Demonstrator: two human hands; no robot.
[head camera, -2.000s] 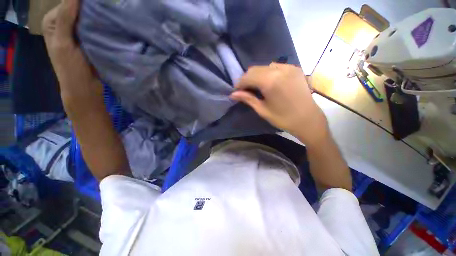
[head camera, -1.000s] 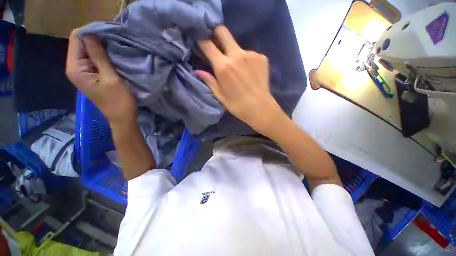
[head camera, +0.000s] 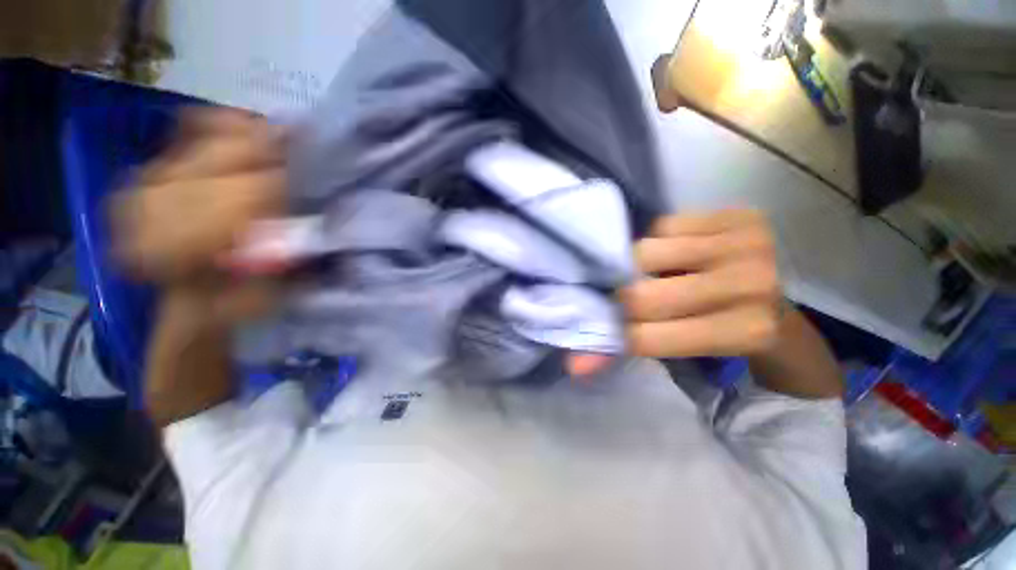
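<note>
The grey garment (head camera: 379, 278) is bunched between my two hands in front of my chest, blurred by motion. My left hand (head camera: 206, 206) is strongly blurred and grips the garment's left side. My right hand (head camera: 707, 290) is closed on its right side, where pale white lining (head camera: 557, 212) with a dark line of stitching shows. A darker grey panel (head camera: 557, 67) runs up from the garment over the table. The thread snips (head camera: 816, 80), blue and green, lie on the machine bed by the needle area.
The cream sewing machine (head camera: 964, 167) stands at the right, beside its lit tan bed plate (head camera: 724, 67). A black flat thing (head camera: 888, 139) lies by it. The white table (head camera: 769, 200) borders the work. A blue crate (head camera: 106, 223) is at the left, and brown cardboard (head camera: 67, 31) at the top left.
My hands have moved apart and lower, and the garment is spread between them. White lining now shows at the right. My right hand has shifted right. The view has shifted too.
</note>
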